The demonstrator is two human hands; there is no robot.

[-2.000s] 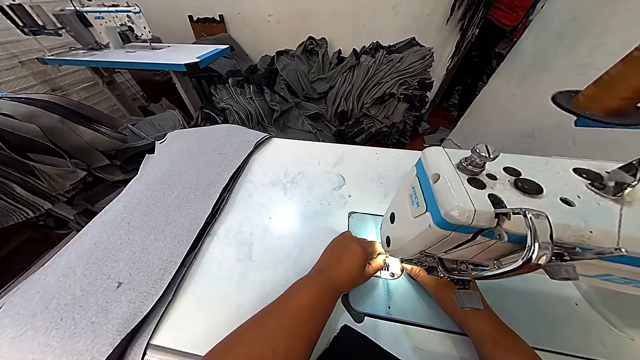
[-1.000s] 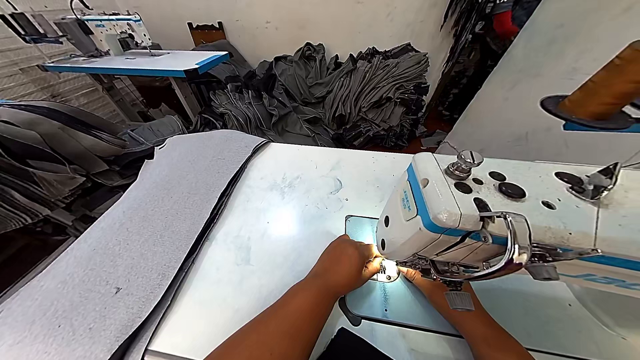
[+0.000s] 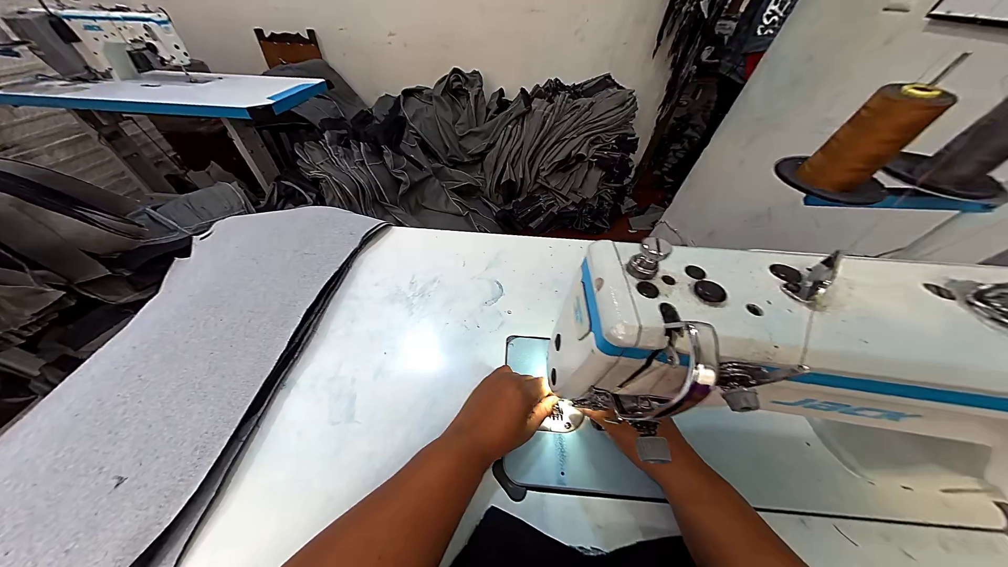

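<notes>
A white and blue Jack industrial sewing machine [image 3: 638, 315] stands on the white table, its lamp lighting the metal needle plate [image 3: 561, 417]. My left hand [image 3: 504, 409] is at the left side of the needle area, fingers bent and fingertips close to the presser foot. From the right, my right hand [image 3: 626, 429] reaches under the machine head, partly hidden by it, its fingertips by the needle plate. Whether either hand pinches thread or a small part cannot be seen. Stacked grey fabric panels [image 3: 197, 339] lie on the table to the left of my hands.
Behind the table lies a big heap of grey garment pieces [image 3: 488, 150]. Another sewing machine table [image 3: 197, 90] stands at the back left. More dark fabric [image 3: 47, 268] is piled at the left. Brown [image 3: 878, 142] and dark thread cones [image 3: 969, 150] are at the upper right.
</notes>
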